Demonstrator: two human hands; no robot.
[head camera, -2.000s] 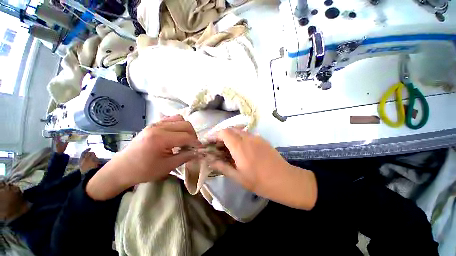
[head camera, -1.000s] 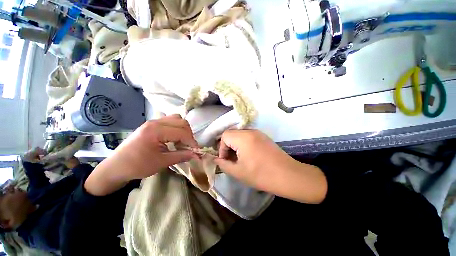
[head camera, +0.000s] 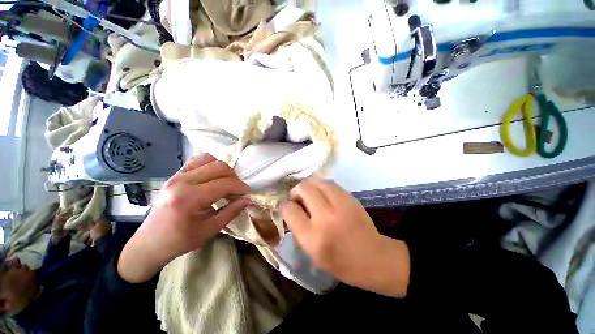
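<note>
A beige garment (head camera: 202, 287) with white lining (head camera: 261, 160) lies partly on the table and partly over my lap. It has an opening with a fuzzy cream edge (head camera: 321, 130). My left hand (head camera: 196, 205) holds the beige cloth edge below this opening between thumb and fingers. My right hand (head camera: 333, 231) has its curled fingertips on the same edge, a short way to the right. A small beige loop of cloth (head camera: 258, 225) hangs between the hands. The fingertips of my right hand are partly hidden.
A white sewing machine (head camera: 457, 59) with a blue stripe stands right. Scissors with yellow and green handles (head camera: 551, 127) and a brown strip (head camera: 483, 148) lie on the white table (head camera: 417, 169). A grey machine end (head camera: 130, 147) is left. Another person's hands (head camera: 98, 228) show far left.
My hands have moved slightly apart from their close pinch on the edge. The beige loop between them has opened more. The view has shifted a little.
</note>
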